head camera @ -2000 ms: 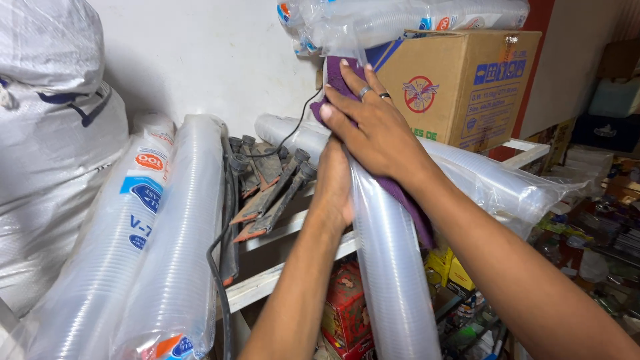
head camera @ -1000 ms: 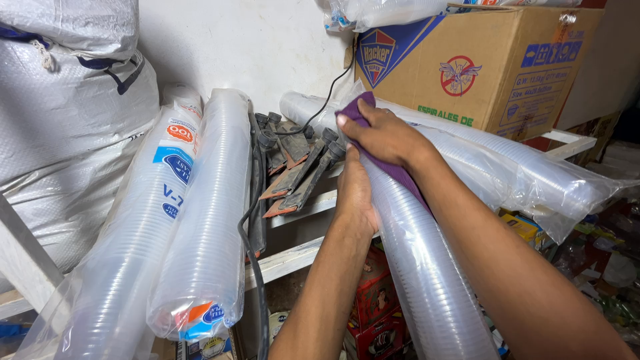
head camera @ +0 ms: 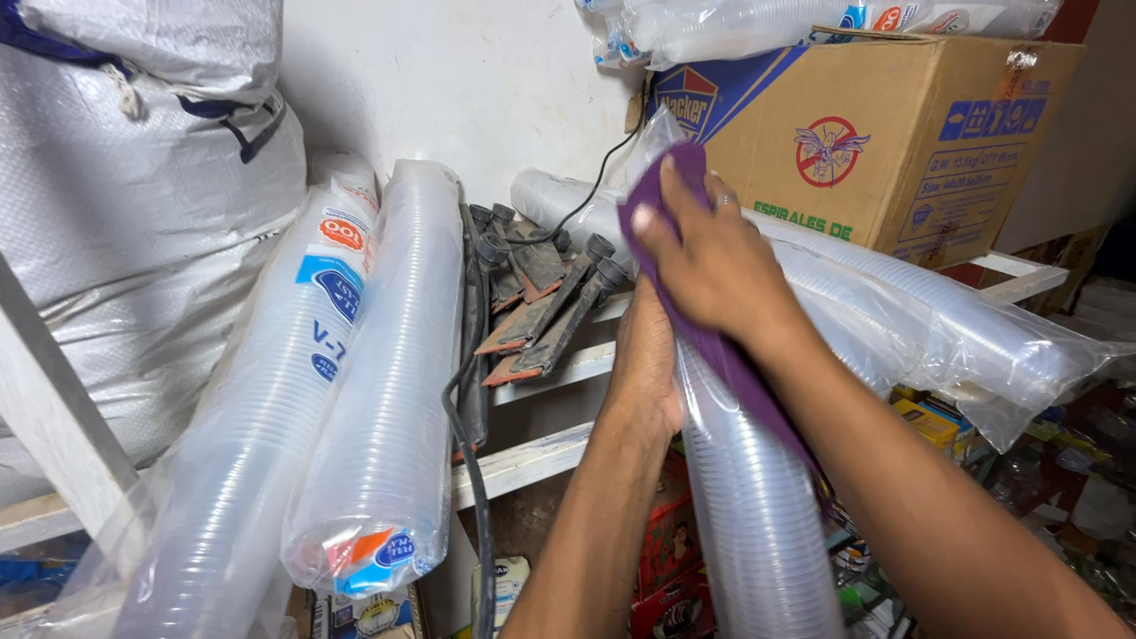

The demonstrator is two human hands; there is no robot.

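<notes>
A long plastic-wrapped stack of clear plastic cups (head camera: 754, 497) slants up from the bottom centre. My left hand (head camera: 646, 364) grips its upper part from the left and below. My right hand (head camera: 710, 257) presses a purple cloth (head camera: 661, 186) against the upper end of the sleeve; the cloth also hangs down along the stack's right side. A ring shows on a finger of my right hand. The loose end of the wrap sticks up above the cloth. How far my left fingers reach round the stack is hidden.
Two wrapped cup stacks (head camera: 373, 373) lean at left beside white woven sacks (head camera: 160, 213). Dark tools with round ends (head camera: 550, 311) and a black cable (head camera: 457, 417) lie on a white slatted rack (head camera: 532, 453). More cup stacks (head camera: 887, 302) lie before a cardboard box (head camera: 834, 151).
My right hand with the cloth has shifted over the sleeve's upper end, and the cloth now hangs lower along the stack than one second ago. My left hand keeps its hold.
</notes>
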